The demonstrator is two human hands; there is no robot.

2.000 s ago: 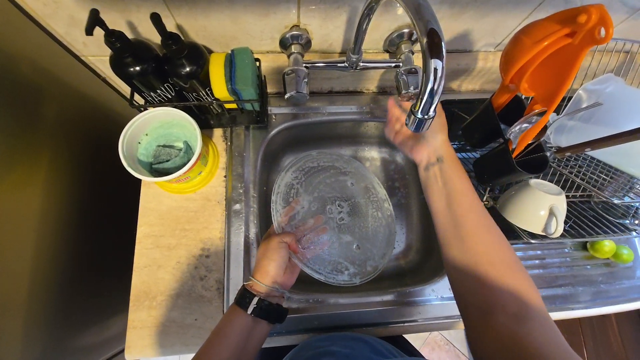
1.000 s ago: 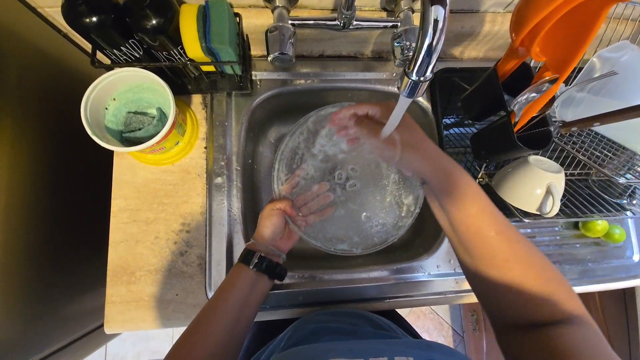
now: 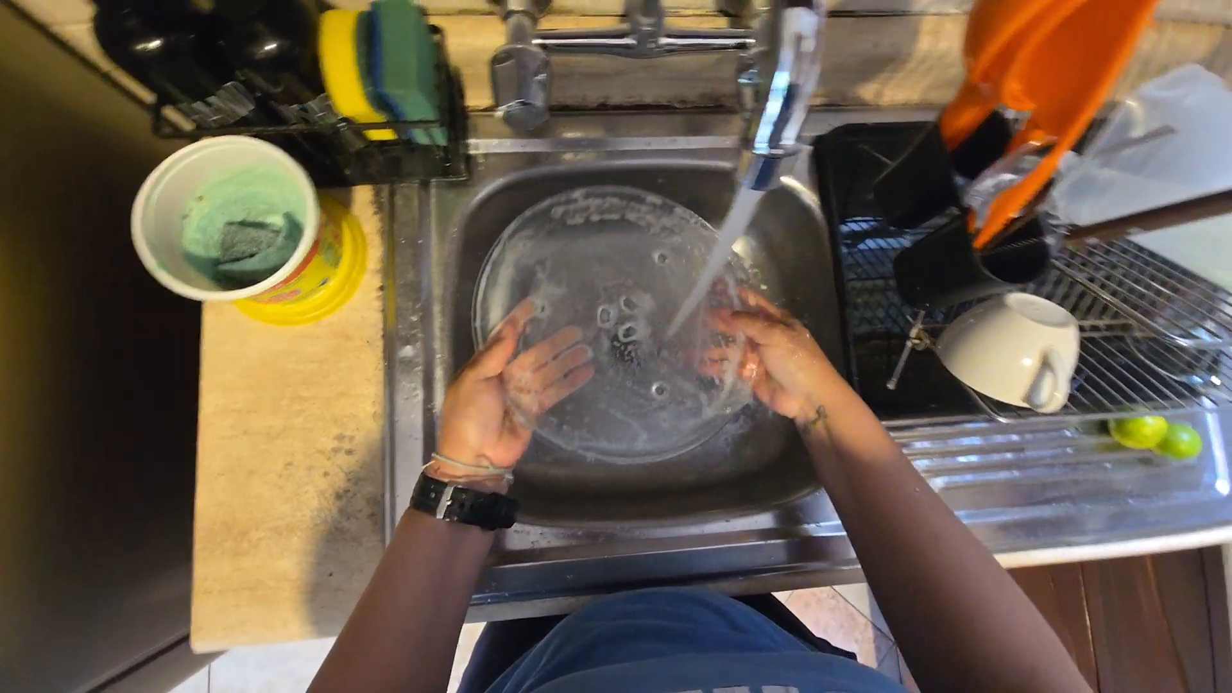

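A round clear glass plate (image 3: 616, 289), like a microwave turntable, is held over the steel sink basin (image 3: 616, 496). My left hand (image 3: 520, 385) grips its left edge, thumb at the rim and fingers spread beneath, seen through the glass. At the right edge my right hand (image 3: 765, 351) holds the plate, its fingers blurred under running water. From the chrome faucet (image 3: 765, 168) a stream of water (image 3: 717, 250) falls onto the right half of the plate. Wet streaks and drops cover the glass.
Left stand a white tub (image 3: 159, 226) holding a green scouring pad (image 3: 250, 245) and a black wire caddy (image 3: 452, 144) with sponges (image 3: 404, 67) and dark bottles. At right, a dish rack (image 3: 1145, 289) carries a white cup (image 3: 1011, 351) and orange utensils (image 3: 1059, 58); limes (image 3: 1141, 431) lie below.
Water has begun to run since the oldest frame. My right hand has come from beside the faucet, across the plate's upper part, down to its right edge. My left hand still holds the left side.
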